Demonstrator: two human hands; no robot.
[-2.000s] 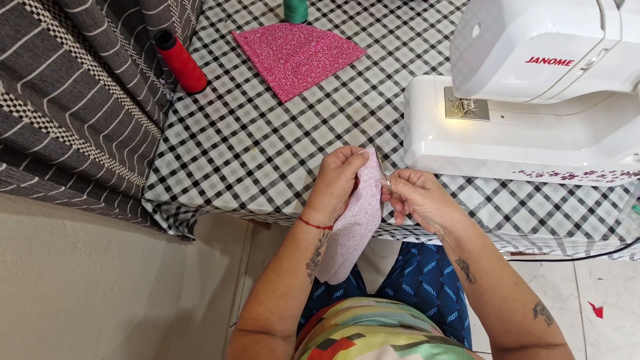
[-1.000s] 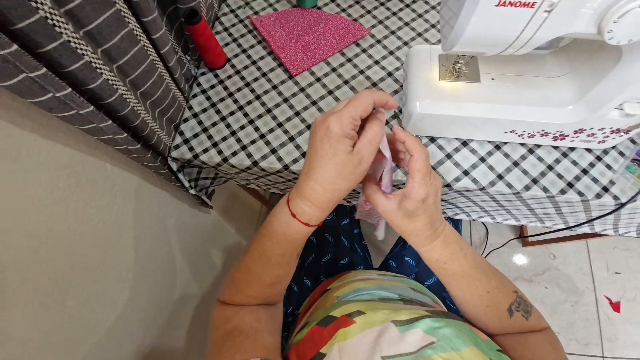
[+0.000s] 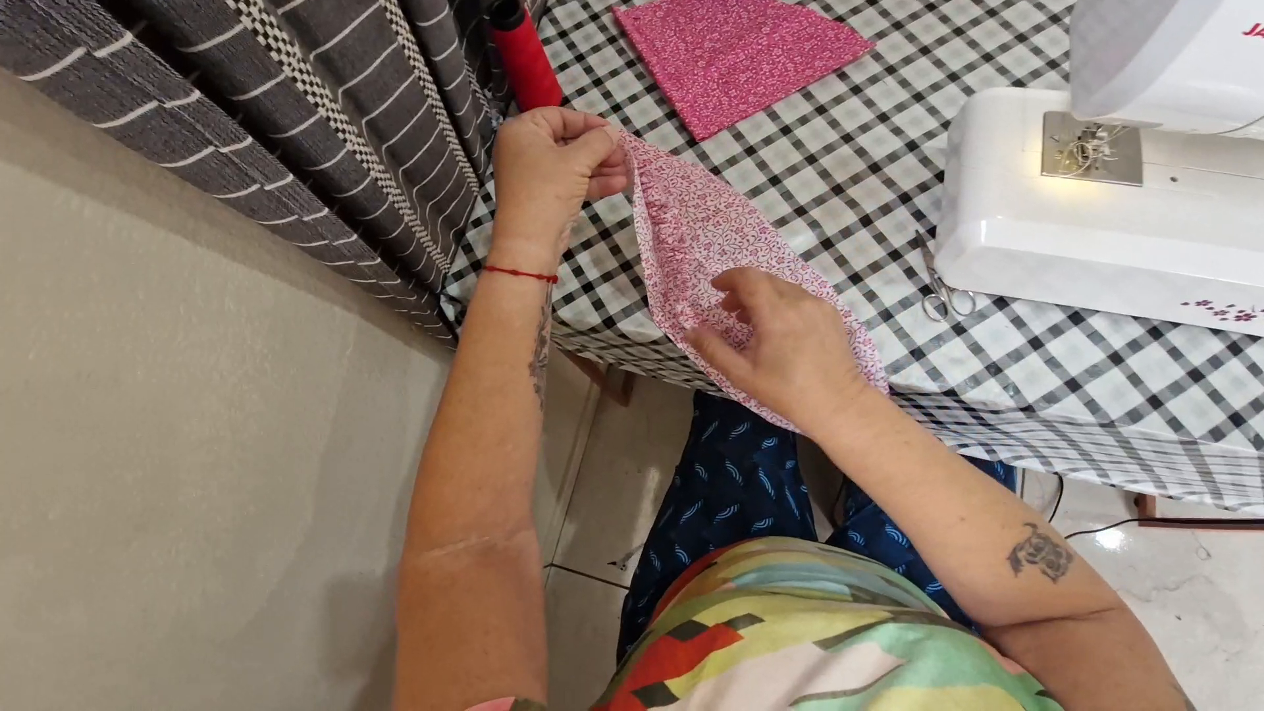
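My left hand (image 3: 563, 168) pinches the upper corner of a light pink patterned fabric piece (image 3: 706, 212), which spreads from there down over the table's front edge. Over the lower part of that fabric lies my right hand (image 3: 785, 346), thumb and fingers apart. Small metal scissors (image 3: 943, 286) rest on the checked tablecloth beside the white Janome sewing machine (image 3: 1086, 237). A darker pink fabric piece (image 3: 741, 54) lies flat beyond my hands.
A red thread cone (image 3: 525, 59) stands behind my left hand, by a dark striped curtain (image 3: 346, 109). The checked tablecloth (image 3: 1066, 365) hangs over the front edge. A beige wall (image 3: 197, 395) is on the left, and a cable runs below the table at right.
The light pink fabric, bunched between both hands a second ago, is now spread out. My left hand has moved away to the upper left. Scissors in my right hand earlier now lie on the table.
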